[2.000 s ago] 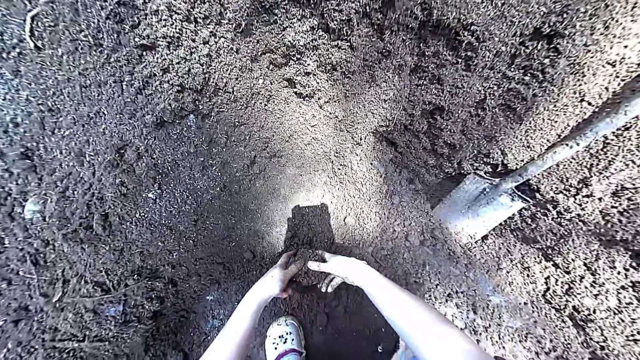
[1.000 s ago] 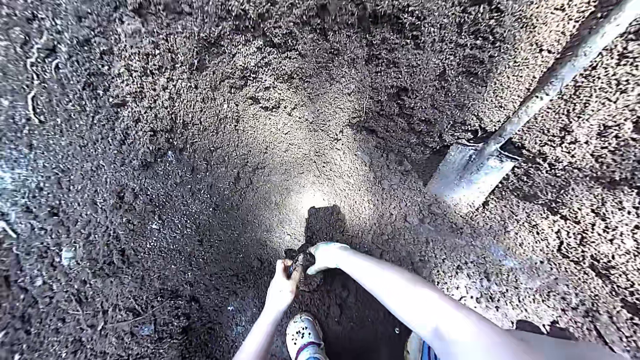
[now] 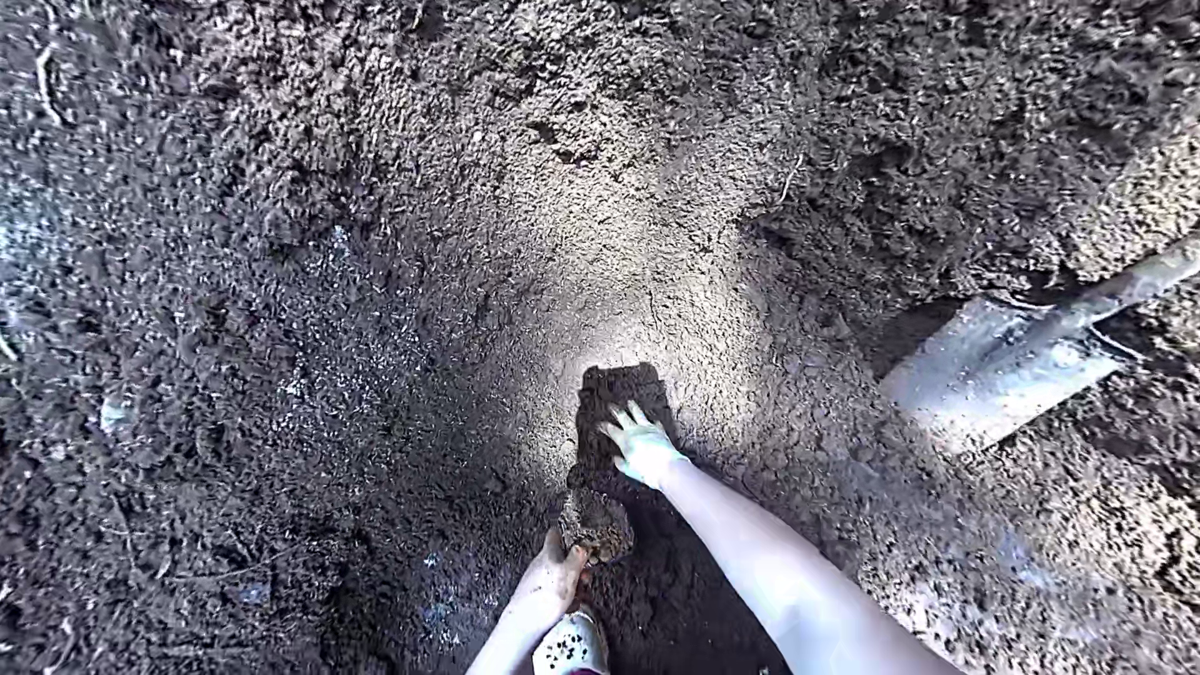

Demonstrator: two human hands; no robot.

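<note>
My left hand (image 3: 555, 574), smeared with soil at the fingers, grips a rounded clod of earth (image 3: 597, 527) at the bottom centre of the head view. Up and to the right of it, my right hand (image 3: 639, 442) is spread with its fingers apart and nothing in them. It is over the dark shadow (image 3: 621, 389) on the ground; whether it touches the soil I cannot tell. Loose, crumbly soil (image 3: 422, 309) surrounds both hands.
A shovel (image 3: 1003, 370) with a dirty metal blade lies on the soil at the right, its handle running to the right edge. A light clog with dark spots (image 3: 570, 645) shows below my left hand. Thin roots (image 3: 45, 84) lie at the upper left.
My right hand has come away from the clod and my left hand, reaching forward with its fingers spread. The clod stays with my left hand. The view has shifted somewhat.
</note>
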